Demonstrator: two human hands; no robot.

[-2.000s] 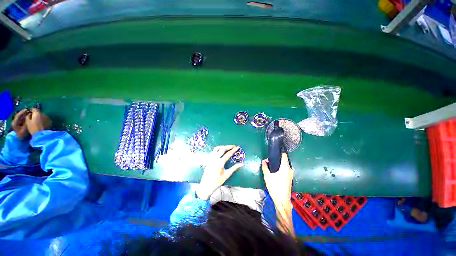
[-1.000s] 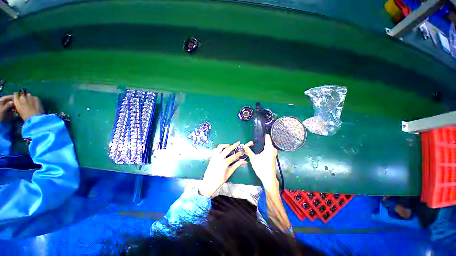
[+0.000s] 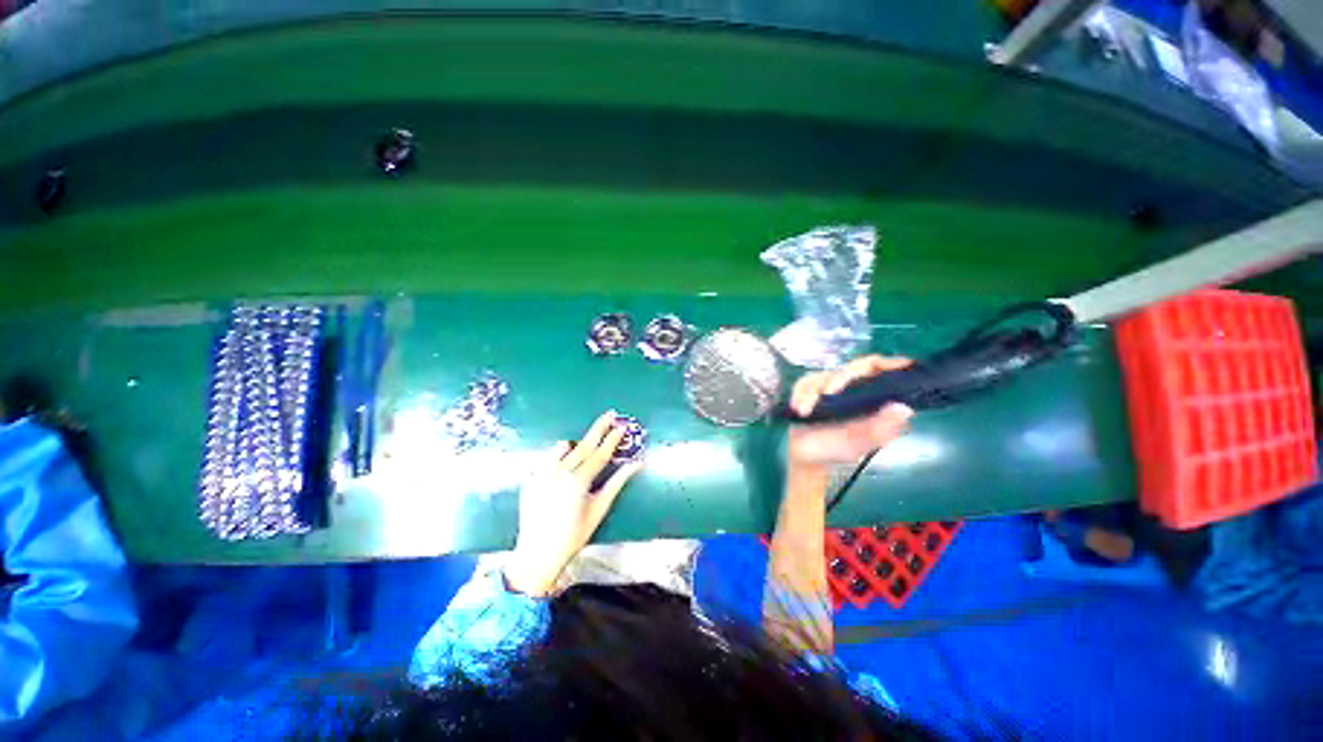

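My right hand [image 3: 846,418] is closed around the black electric screwdriver [image 3: 943,380], which lies nearly level, its left end beside the round screw dish [image 3: 731,377]. My left hand [image 3: 576,486] holds a round unit [image 3: 627,438] at the bench's near side, with fingers on its left edge. Two more round units [image 3: 610,335] [image 3: 666,338] stand side by side left of the dish. Small silver parts [image 3: 479,410] lie scattered left of my left hand.
Part strips [image 3: 261,420] and thin blue strips [image 3: 360,384] lie at left. A clear bag [image 3: 830,290] lies beyond the dish. Red trays stand at right [image 3: 1216,406] and below the bench edge [image 3: 888,561]. The green belt [image 3: 493,239] carries dark units. Another person's blue sleeve [image 3: 61,565] is at left.
The screwdriver has swung from upright beside the unit to level, pointing right, with my right hand moved right of the dish. My left hand remains at the unit. The view has shifted right.
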